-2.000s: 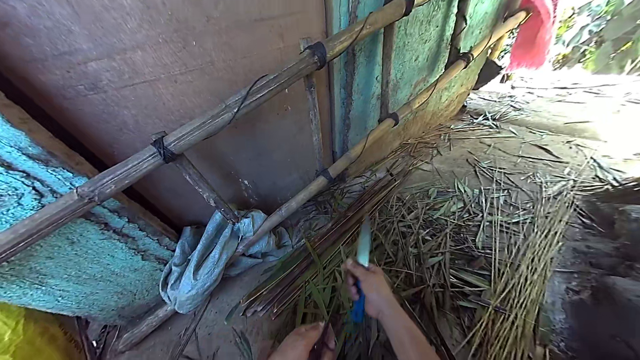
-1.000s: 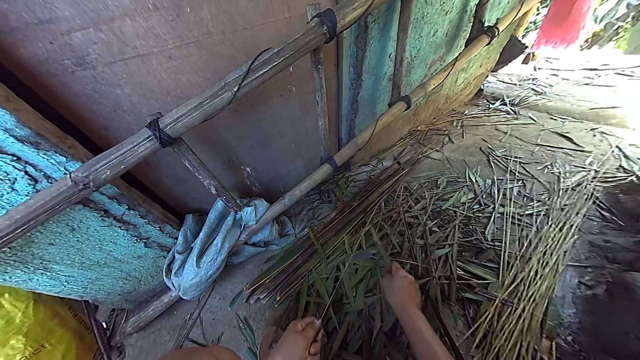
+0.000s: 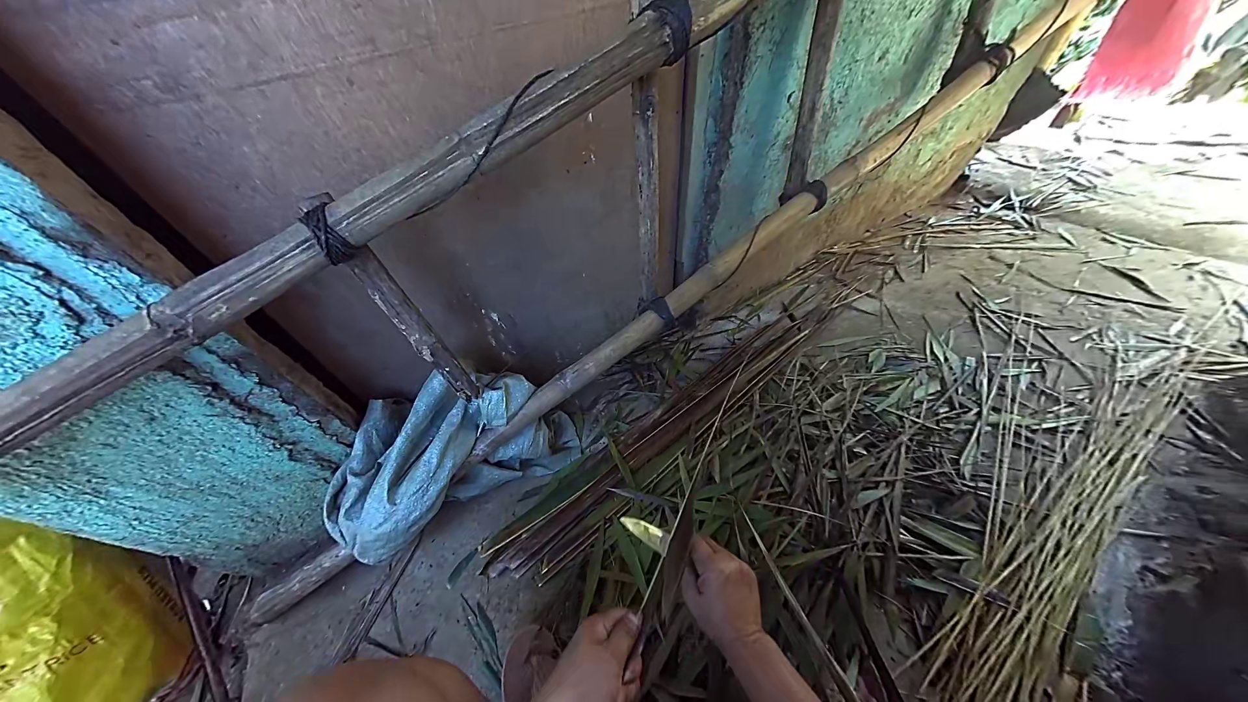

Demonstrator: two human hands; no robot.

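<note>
At the bottom centre, my left hand (image 3: 597, 655) is closed on the lower end of a thin leafy stalk (image 3: 655, 575). Just right of it and slightly higher, my right hand (image 3: 723, 591) is closed beside the dark leaf blades of that stalk; what its fingers grip is mostly hidden. A pale, pointed tip (image 3: 643, 534) shows left of the stalk, and I cannot tell whether it is a knife blade or a leaf. Beyond my hands a bundle of dark stalks (image 3: 673, 429) lies along the ground, with loose green leaves (image 3: 838, 468) heaped beside it.
A bamboo ladder (image 3: 409, 195) leans on its side along the wall, with a grey-blue woven sack (image 3: 400, 487) around its lower pole. A yellow bag (image 3: 78, 614) bearing writing stands at lower left. Thin stripped stalks (image 3: 1063, 517) lie at right. A red cloth (image 3: 1146, 49) hangs at top right.
Two seconds ago my right hand held a blue-handled knife with its blade pointing up; the handle no longer shows. Both hands are now close together at the leafy stalk.
</note>
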